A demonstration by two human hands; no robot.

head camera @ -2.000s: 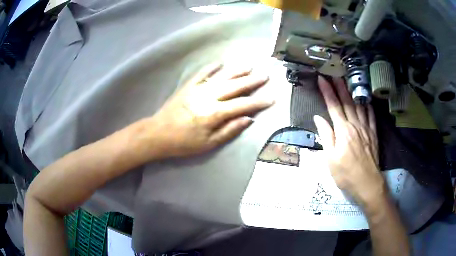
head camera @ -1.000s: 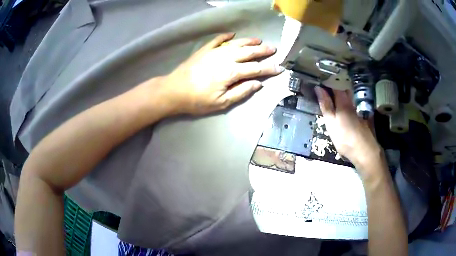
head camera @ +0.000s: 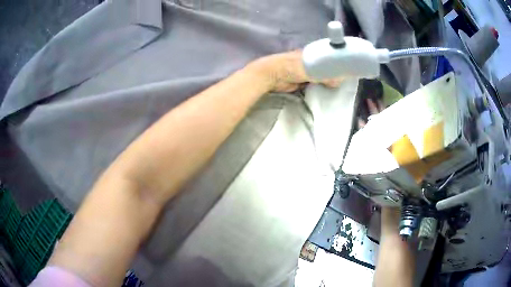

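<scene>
The large beige-grey cloth (head camera: 263, 207) lies from the far left to the presser foot (head camera: 342, 186), brightly lit near the needle. My left hand (head camera: 287, 70) is at the far part of the cloth, with folds gathered at its fingers; the lamp head hides part of the fingers. My right forearm passes under the sewing machine head (head camera: 372, 148). Fingertips of my right hand (head camera: 372, 110) show beyond it, near a dark piece of cloth (head camera: 370, 89); the rest of that hand is hidden. Grey metal plates (head camera: 328, 225) show beside the cloth edge.
The white lamp head (head camera: 342, 59) on its flexible metal neck hangs above the far cloth. Orange-yellow tape (head camera: 417, 154) is on the machine head. Tension knobs (head camera: 427, 230) stick out at its front. A green plastic crate (head camera: 33, 235) is at the lower left.
The view has shifted, bringing the lamp and machine top into view. My left hand has moved from lying flat beside the needle to the far cloth. My right hand has reached beyond the machine head.
</scene>
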